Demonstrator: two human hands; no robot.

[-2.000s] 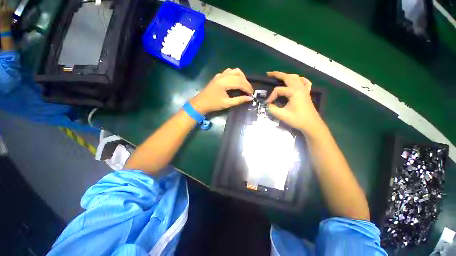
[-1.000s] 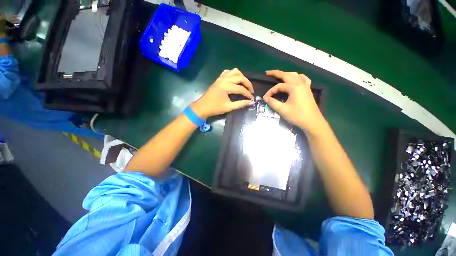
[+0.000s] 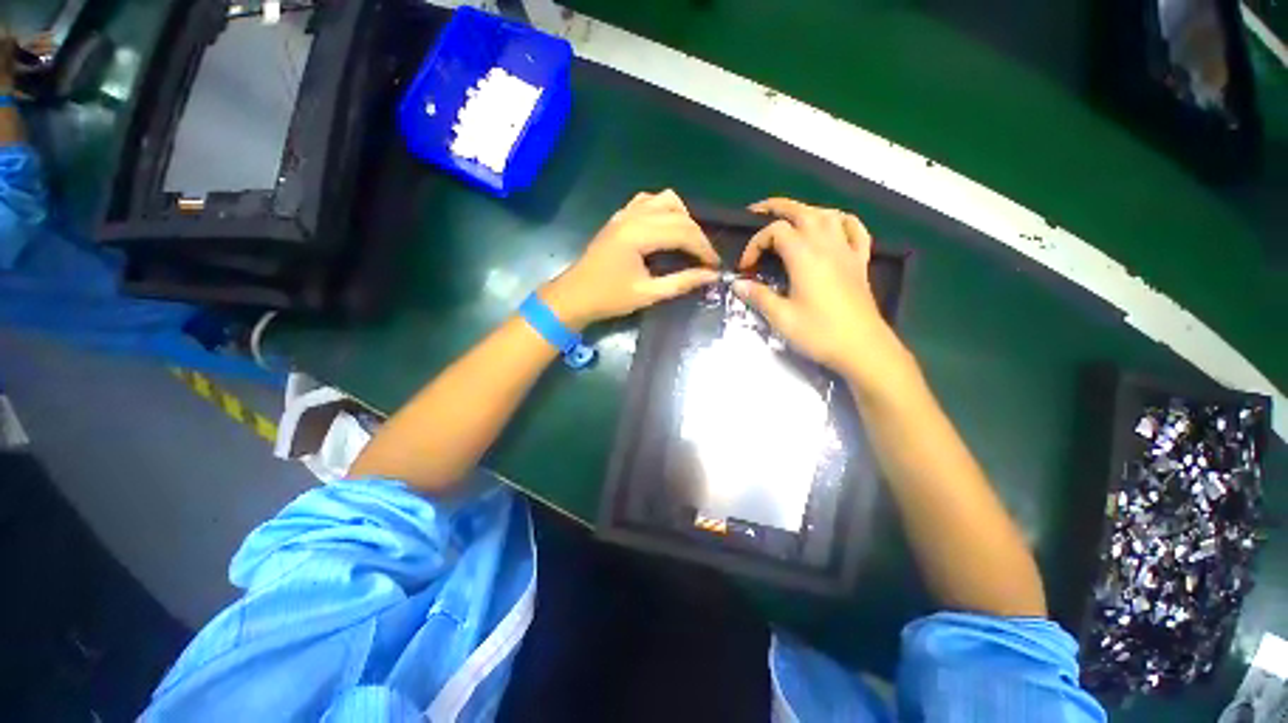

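Observation:
An open-backed tablet [image 3: 749, 438] lies in a black foam tray [image 3: 650, 530] in front of me, its large battery area glaring white. My left hand [image 3: 639, 261], with a blue strap [image 3: 548, 325] on the wrist, reaches to the tablet's far end, thumb and forefinger pinched together. My right hand [image 3: 819, 283] meets it there, thumb and forefinger close together. A tiny shiny piece [image 3: 729, 277] shows between the fingertips of both hands. The fingers and glare hide its shape and which hand grips it.
A blue bin [image 3: 555, 85] with white parts stands at the upper left. Stacked black trays [image 3: 127, 226] with a tablet on top are left of it. A parts tray [image 3: 1099, 523] heaped with glittering pieces is at right. Another person's sleeve [image 3: 20, 198] shows at far left. A white strip [image 3: 848, 146] edges the conveyor.
My right thumb and forefinger have shifted slightly and now nearly meet my left fingertips. The green spot seen by the right fingertips one second ago is covered. The tablet stays in place.

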